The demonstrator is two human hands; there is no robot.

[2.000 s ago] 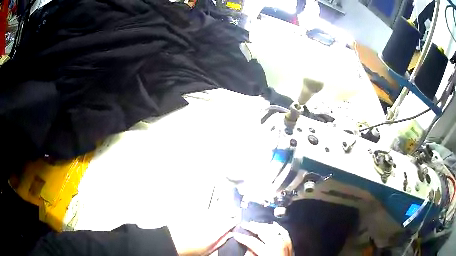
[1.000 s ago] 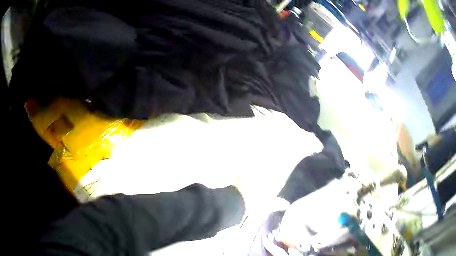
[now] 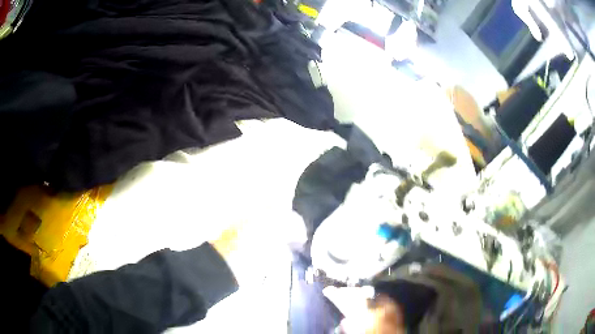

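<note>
A black fabric piece [image 3: 326,181] lies against the left side of the machine head. The white sewing machine [image 3: 450,225] with its blue front band runs diagonally at right. My left hand [image 3: 251,244] is over the white table, left of the needle area, mostly washed out by glare; its dark sleeve comes from lower left. My right hand [image 3: 381,316] is blurred below the machine head, near the bottom edge. A narrow greyish-blue strip [image 3: 301,300], possibly cloth, shows between the hands. Finger positions and any grip are unclear.
A large crumpled black garment [image 3: 169,85] covers the upper left. Yellow plastic [image 3: 59,228] covers the table's lower-left edge. The glaring white table [image 3: 176,215] lies between. Two black thread cones [image 3: 522,107] stand at upper right. A cream post [image 3: 438,166] rises from the machine.
The view has swung away and back. The black piece beside the machine head was not there two seconds ago. My hands, close together at the needle then, are now apart, the left one further left.
</note>
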